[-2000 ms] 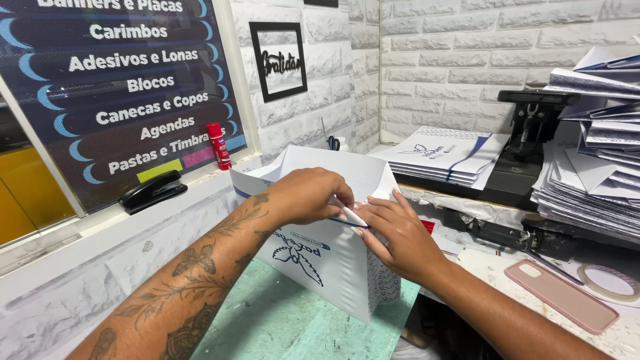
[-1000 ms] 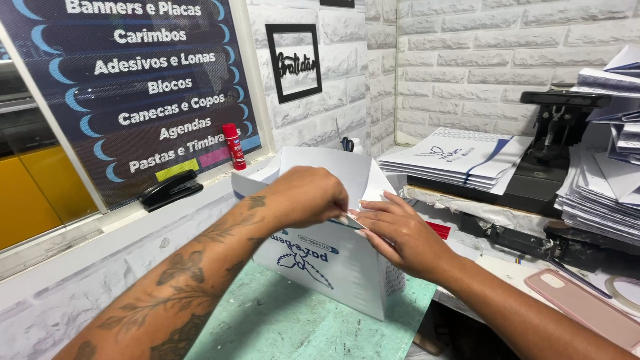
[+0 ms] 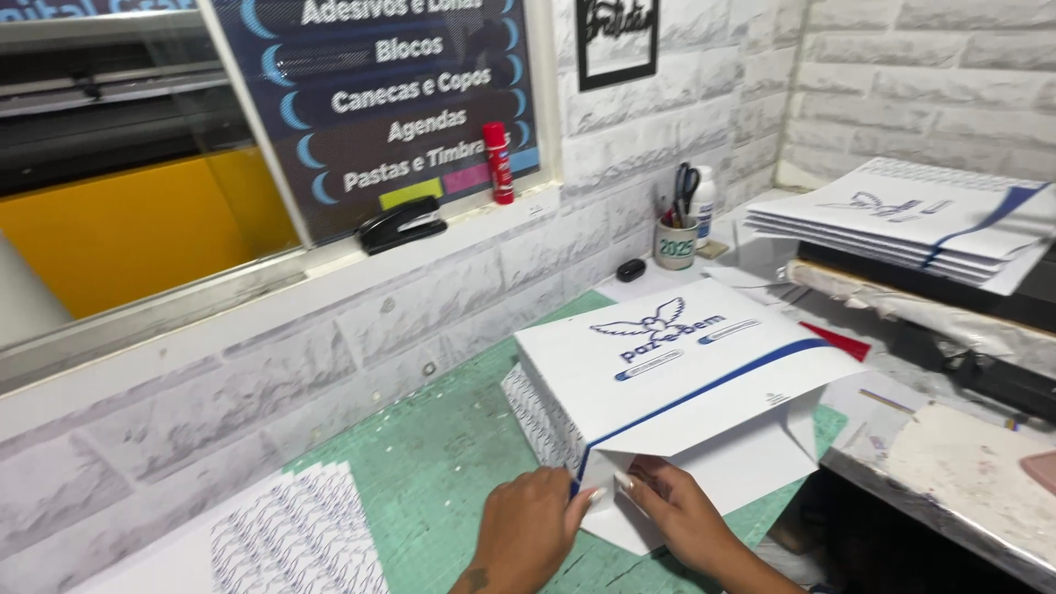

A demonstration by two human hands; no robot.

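A white printed paper bag (image 3: 668, 363) with a blue stripe and a bird drawing lies on its side on the green work surface (image 3: 445, 462), its open end toward me. My left hand (image 3: 528, 520) grips the near left corner of the bag from outside, thumb along the edge. My right hand (image 3: 681, 511) has its fingers at the opening, thumb and fingers on the side flap near that same corner. Some right fingertips are hidden inside the bag.
Patterned paper sheets (image 3: 297, 528) lie at the lower left. A stack of printed white pieces (image 3: 899, 214) rests on a black machine at right. A pen cup (image 3: 676, 244) stands by the wall; a black stapler (image 3: 402, 224) and red glue stick (image 3: 498, 163) sit on the ledge.
The bag stood with its open end up; now it lies on its side, opening toward me. Both hands have moved from its upper rim to the near left corner. The view has shifted.
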